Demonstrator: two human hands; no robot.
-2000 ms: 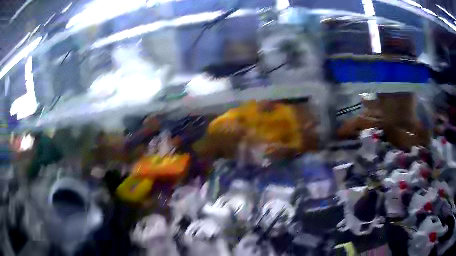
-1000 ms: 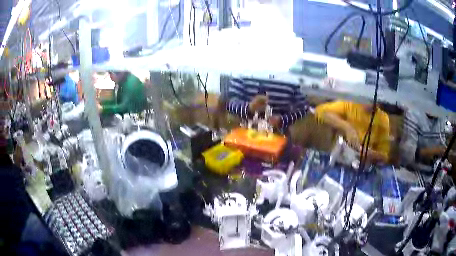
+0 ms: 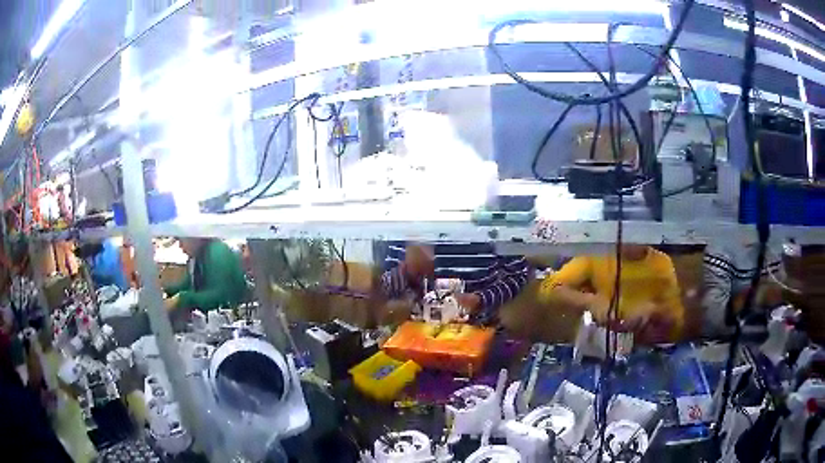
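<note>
Neither of my hands shows in the head view. Nearest in front are several white housings (image 3: pixel 549 421) with round openings, cut off by the bottom edge. A large white ring housing (image 3: pixel 249 373) with a dark centre stands at the left, clear plastic below it. A yellow parts bin (image 3: pixel 384 376) holds small pieces, beside an orange box (image 3: pixel 440 344). A grey metal box with dark sides (image 3: pixel 333 350) stands left of the bin.
An overhead shelf (image 3: pixel 380 226) crosses the view, with black hanging cables (image 3: pixel 619 271) in front. Housings with red pieces (image 3: pixel 808 398) are massed at the right. People in striped, yellow and green sleeves sit opposite. A white post (image 3: pixel 145 244) rises at the left. Part of a tray of small parts (image 3: pixel 127 452) shows bottom left.
The view has steadied and tilted up since the earlier frames. The bench things sit lower, more of the shelf shows, and the nearest housings and parts tray are now largely cut off.
</note>
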